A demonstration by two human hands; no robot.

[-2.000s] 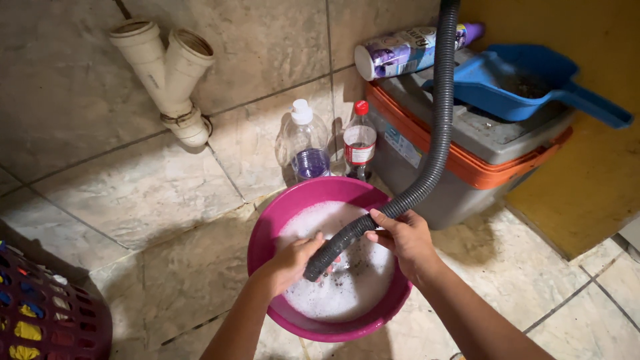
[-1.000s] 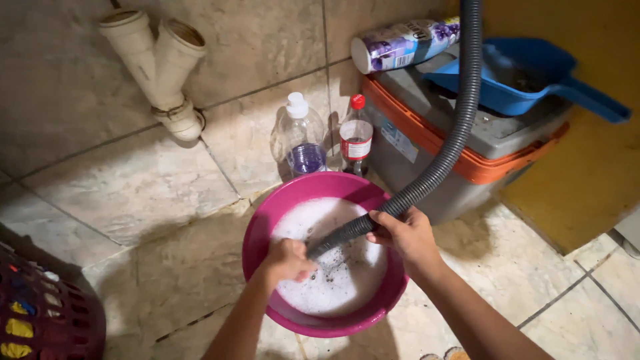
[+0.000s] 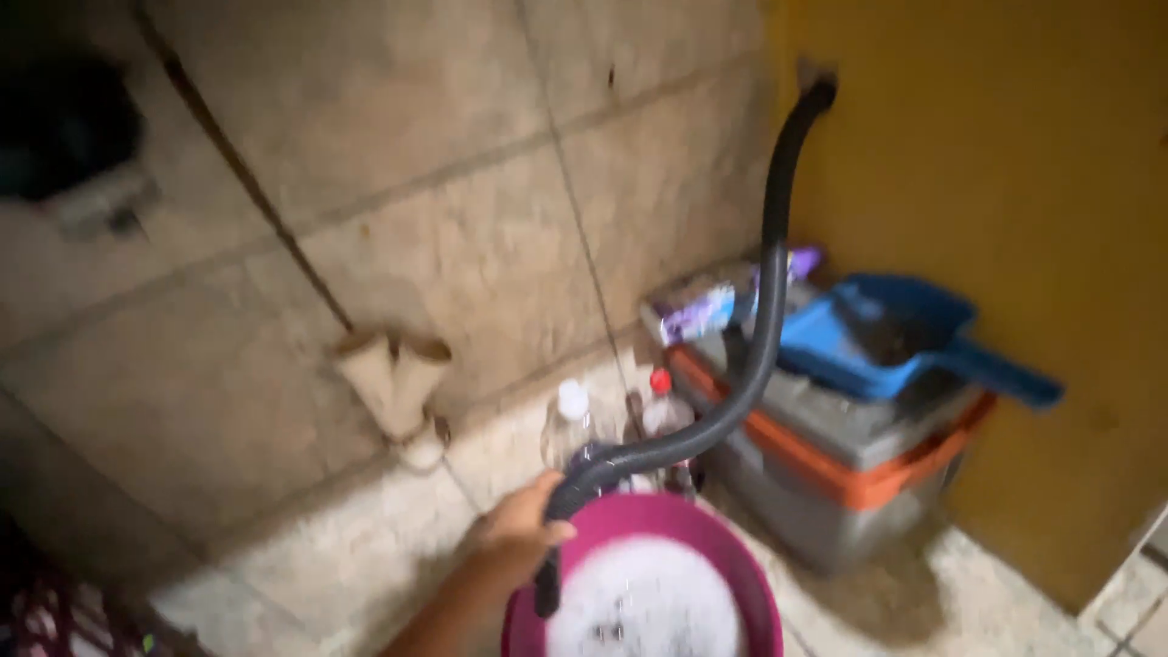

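My left hand [image 3: 529, 529] grips the black corrugated hose [image 3: 712, 429] a little above its lower end, which hangs over the left rim of the magenta plastic basin [image 3: 762, 593]. From my hand the hose curves right and up to the yellow panel, where its upper end meets the surface. White suds [image 3: 648, 593] fill much of the basin. My right hand is out of the frame. The picture is blurred.
Behind the basin stand a clear bottle with a white cap [image 3: 573, 401] and one with a red cap [image 3: 661, 383]. A grey and orange cooler [image 3: 858, 497] carries a blue dustpan [image 3: 912, 365] and a purple-white container [image 3: 698, 315]. A forked pipe [image 3: 392, 383] stands left; a basket [image 3: 73, 620] is lower left.
My right hand has let go of the hose and left the view. My left hand has moved with the hose to the basin's left rim. The view has swung upward.
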